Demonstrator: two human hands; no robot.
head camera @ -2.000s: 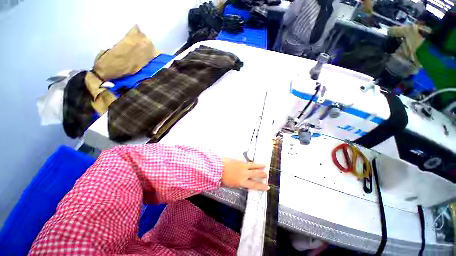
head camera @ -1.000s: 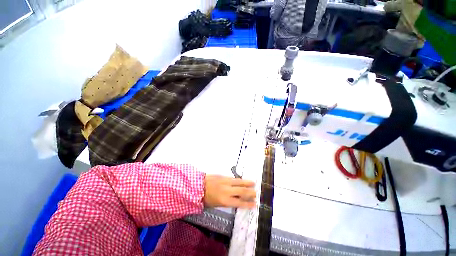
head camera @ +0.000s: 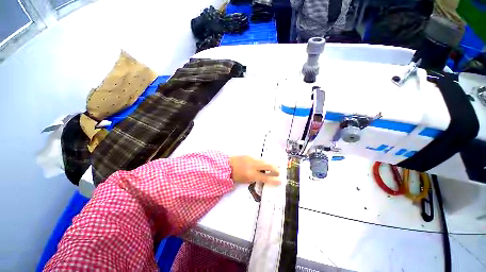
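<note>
A long dark plaid band [head camera: 291, 218] runs from the presser foot [head camera: 294, 149] down over the table's front edge. A white strip [head camera: 268, 223] lies against its left side. My left hand [head camera: 254, 171] lies on the white strip just left of and below the needle area, palm down, fingers pointing right; whether the fingers pinch the strip is not clear. The white sewing machine [head camera: 373, 114] with a blue stripe stands at the right, its head over the band. My right hand is not in view.
A folded pile of plaid panels [head camera: 154, 114] lies at the table's left. Tan dotted fabric [head camera: 120, 87] is beyond it. Red and yellow handled scissors [head camera: 402, 181] lie right of the needle. A blue bin [head camera: 61, 228] is at lower left. A person in grey [head camera: 320, 18] is behind.
My left hand has moved up along the strip, closer to the presser foot. The camera view has shifted, so the machine head appears larger.
</note>
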